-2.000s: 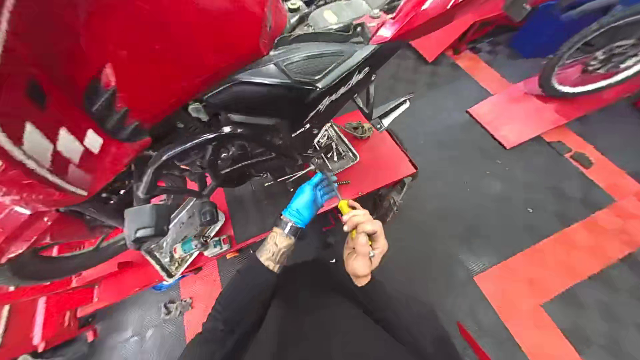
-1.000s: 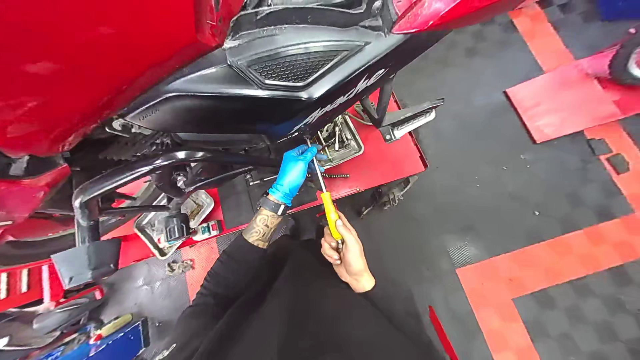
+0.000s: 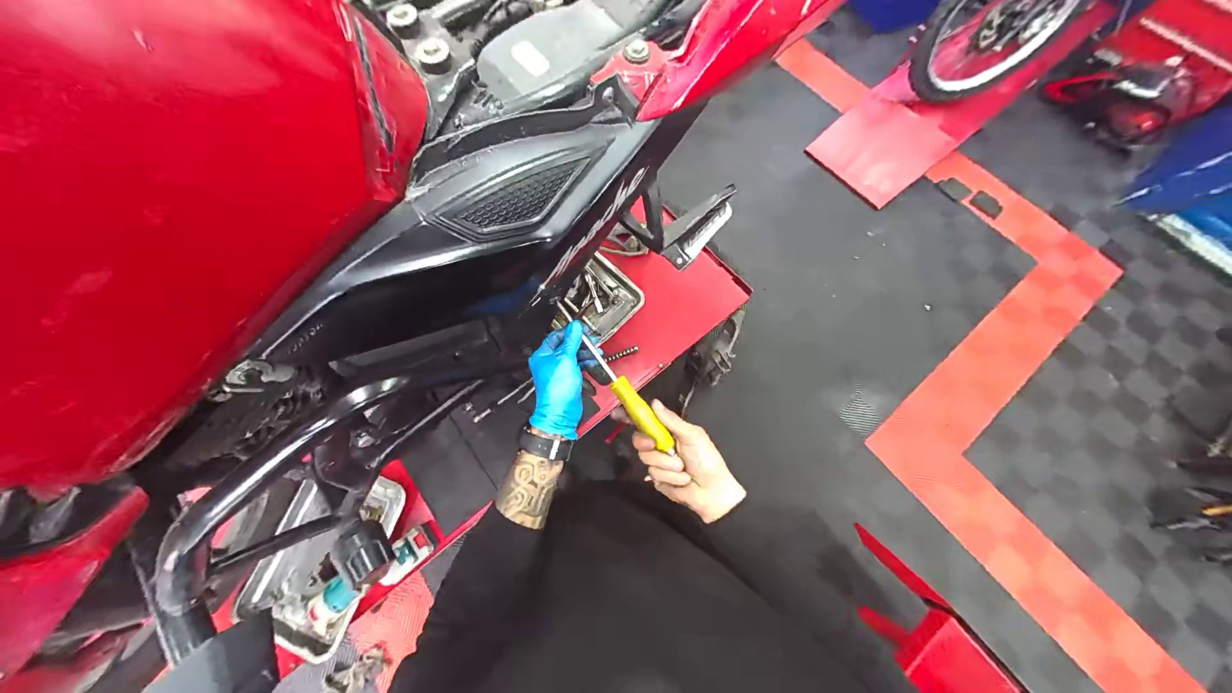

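Note:
My left hand (image 3: 558,380), in a blue glove, has its fingers around the metal shaft of a screwdriver near the tip end. The yellow handle of the screwdriver (image 3: 643,414) lies in the fingers of my bare right hand (image 3: 688,467). The shaft slants up and left toward the lower edge of the motorcycle's black side panel (image 3: 462,226); the tip's exact contact cannot be made out. Just beyond the gloved fingers is a metal tray of small tools and parts (image 3: 630,306). The motorcycle's red fuel tank (image 3: 192,192) fills the upper left.
A footrest (image 3: 701,229) juts out over the red lift platform (image 3: 698,303). A black tubular guard (image 3: 279,472) curves at lower left, above another metal tray (image 3: 279,549). A second motorcycle's wheel (image 3: 996,48) rests on a red ramp (image 3: 881,144) at upper right.
The view has moved closer to the motorcycle. The screwdriver was in both hands in the earlier frames too, with its shaft near the side panel's lower edge one second ago.

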